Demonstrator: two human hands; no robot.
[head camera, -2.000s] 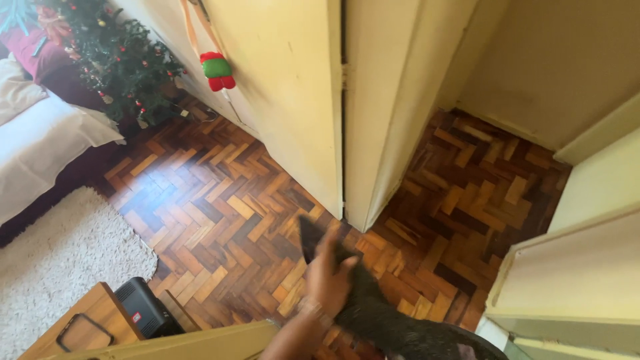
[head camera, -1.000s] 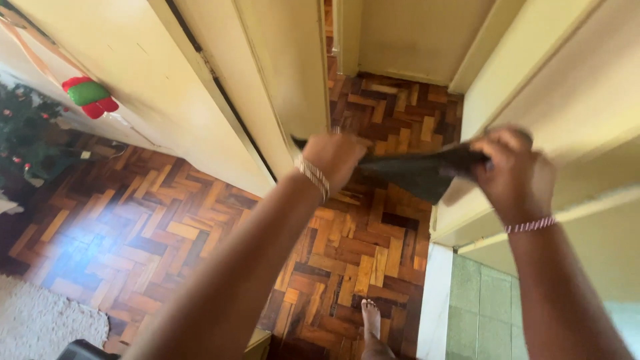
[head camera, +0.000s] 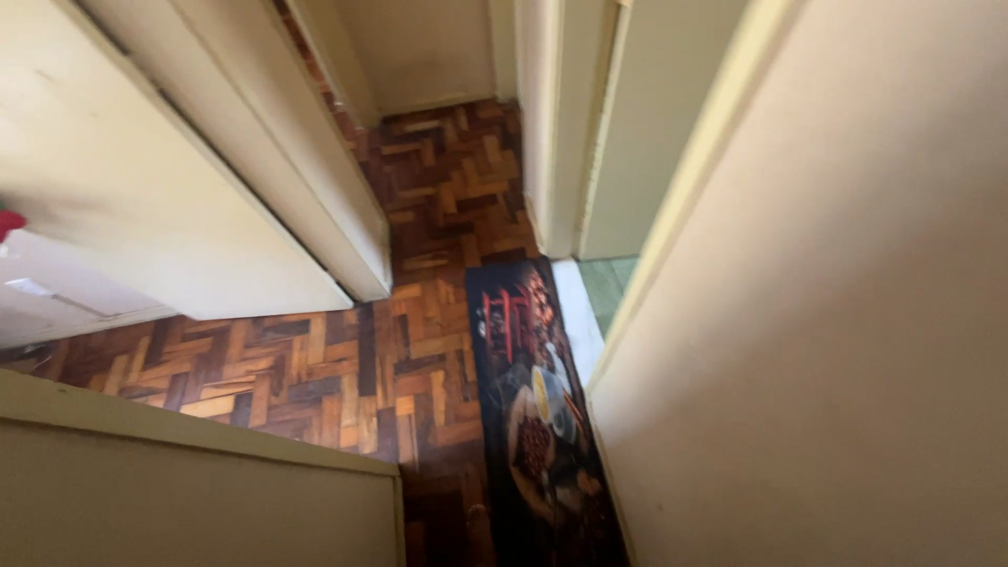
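Neither my left hand nor my right hand shows in the head view. A dark mat (head camera: 512, 394) with a printed picture of a cup and coffee beans lies flat on the herringbone parquet floor (head camera: 315, 370). It runs lengthwise along the foot of the right wall, and its far part is beside a white threshold (head camera: 581, 319). The mat's near end is in shadow. What looks like the toes of my foot (head camera: 477, 516) show dimly at its left edge.
An open door (head camera: 181, 181) stands at the left, with a wall end (head camera: 315, 142) next to it. A low partition or door edge (head camera: 197, 441) crosses the lower left. The right wall (head camera: 811, 331) is close. Green tiles (head camera: 610, 283) lie past the threshold.
One second ago both my hands held a dark, flexible piece above the floor; now they are out of view, and a mat lies on the parquet beside the threshold.
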